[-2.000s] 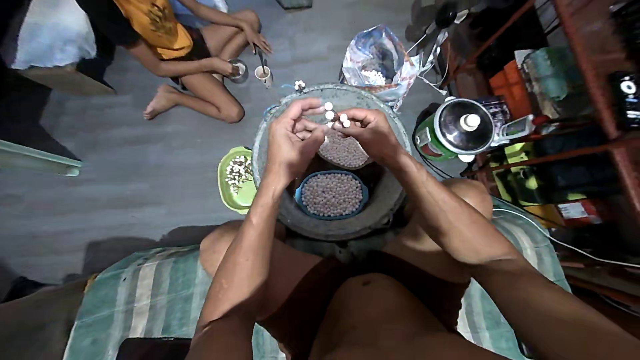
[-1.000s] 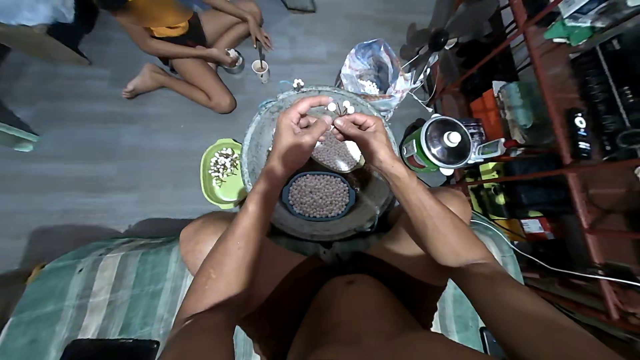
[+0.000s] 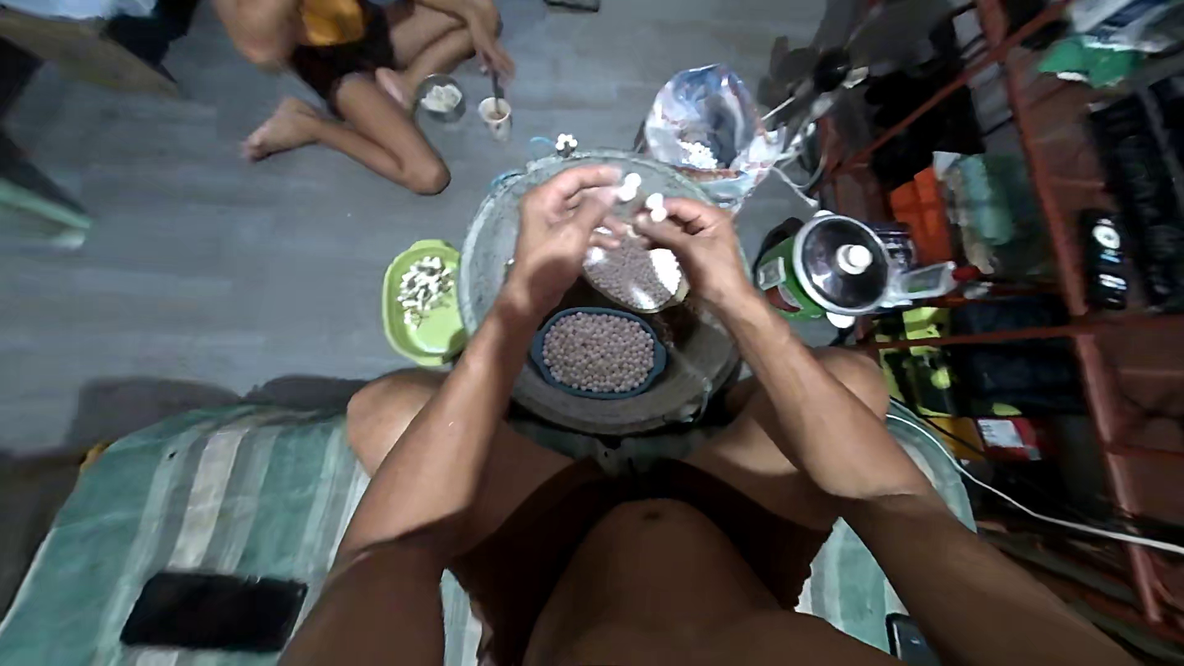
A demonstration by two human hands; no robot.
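My left hand [image 3: 560, 227] and my right hand [image 3: 698, 242] are raised close together over a round grey tub-like stand. Small white balls [image 3: 629, 187] show at the fingertips of my left hand, and more white balls [image 3: 656, 205] at those of my right; how they are joined is too small to tell. Below my hands lies a clear container of beads [image 3: 629, 270], partly covered by my fingers. Nearer me, a dark blue oval tray [image 3: 536, 350] full of pinkish-brown beads [image 3: 598, 351] rests on the stand [image 3: 592, 421]. A small white bead cluster [image 3: 566, 143] sits at its far rim.
Left of the stand is a green basin [image 3: 396, 328] with small white pieces [image 3: 425, 291]. Beyond are a plastic bag [image 3: 708, 116], a cup [image 3: 496, 113] and a seated person [image 3: 370, 102]. A lidded cooker [image 3: 842, 264] and red shelving [image 3: 1101, 398] stand right. A phone [image 3: 215, 610] lies left.
My hands have drawn slightly apart at the fingertips, with white balls now seen at each hand. The tray and basin have stayed in place.
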